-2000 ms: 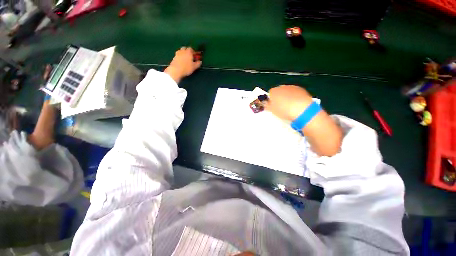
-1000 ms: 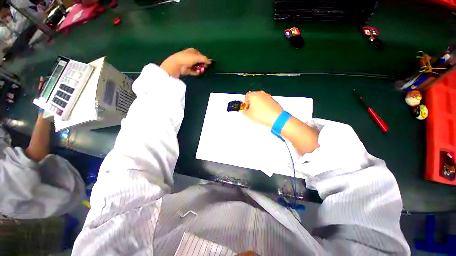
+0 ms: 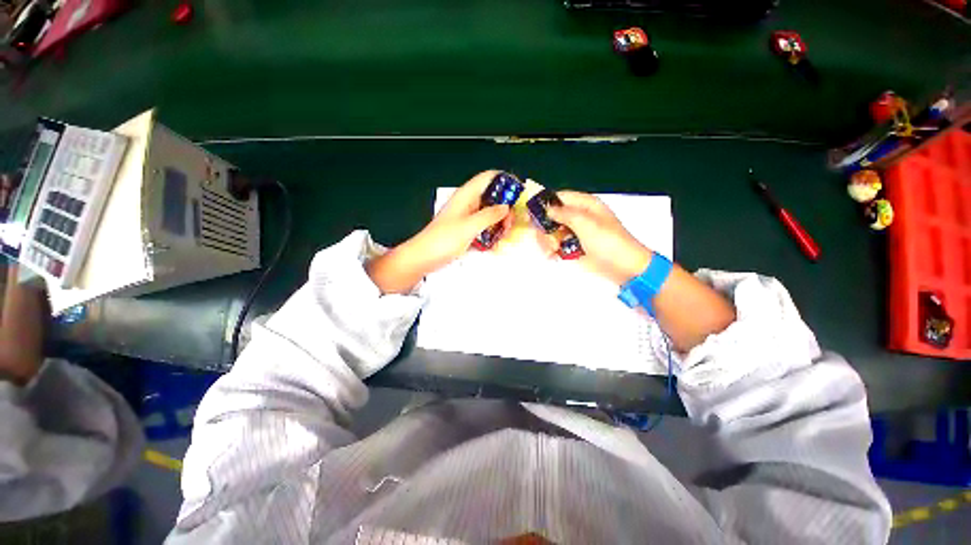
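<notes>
My left hand holds an open smartwatch unit above the paper. Its dark screen shows small blue-white marks, and part of its red case shows below. My right hand holds a second smartwatch unit just to the right, with a dark screen piece and a red case piece below it. The two units are close together but apart. A blue wrist strap is on my right wrist. The white paper lies under both hands.
A calculator rests on a beige box with a cable at left. A red screwdriver lies right of the paper. An orange-red tray is at far right. Two red units lie at the back. Another person's arm is at left.
My left hand has come from the back left to above the paper with its unit. My right hand's unit has shifted right and is now tilted beside it. The view has shifted slightly.
</notes>
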